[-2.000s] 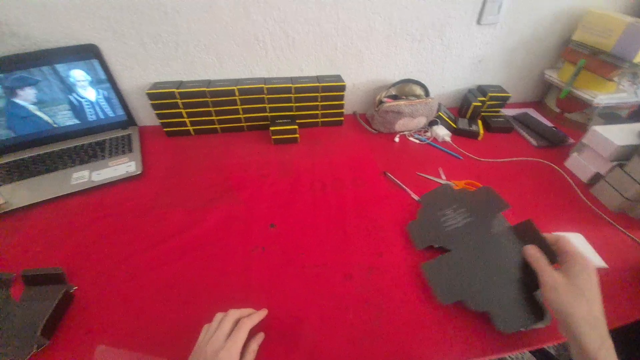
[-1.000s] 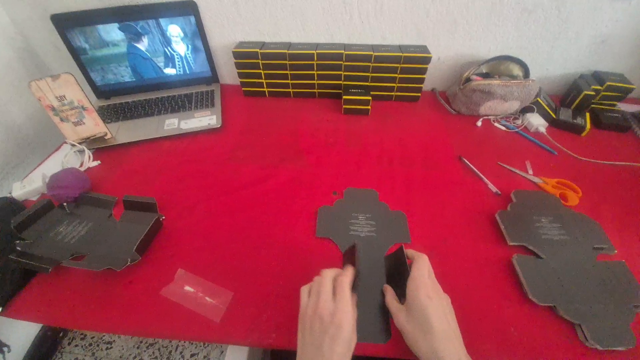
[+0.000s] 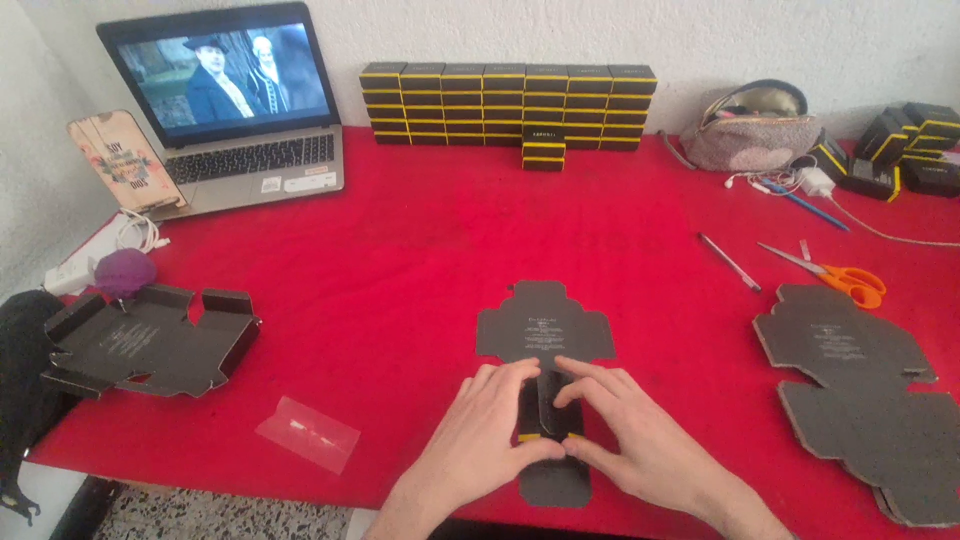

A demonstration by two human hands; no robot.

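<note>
A black die-cut cardboard box blank lies on the red tabletop, its upper flaps flat and its middle part folded up between my hands. My left hand grips the folded walls from the left, and my right hand presses them from the right, thumbs nearly touching. Yellow edges show under both hands. At the right lies a stack of flat black blanks. A partly folded black blank lies at the left, and a clear plastic piece rests between it and my left hand.
Orange-handled scissors and a pen lie above the stack of blanks. Black boxes with yellow edges are stacked along the wall. A laptop stands back left, a fabric pouch back right. A purple ball-like object sits left.
Both hands have closed in on the blank's middle, and its side flaps, upright and apart a second ago, are now folded inward. Two seconds ago my right hand was at the stack.
</note>
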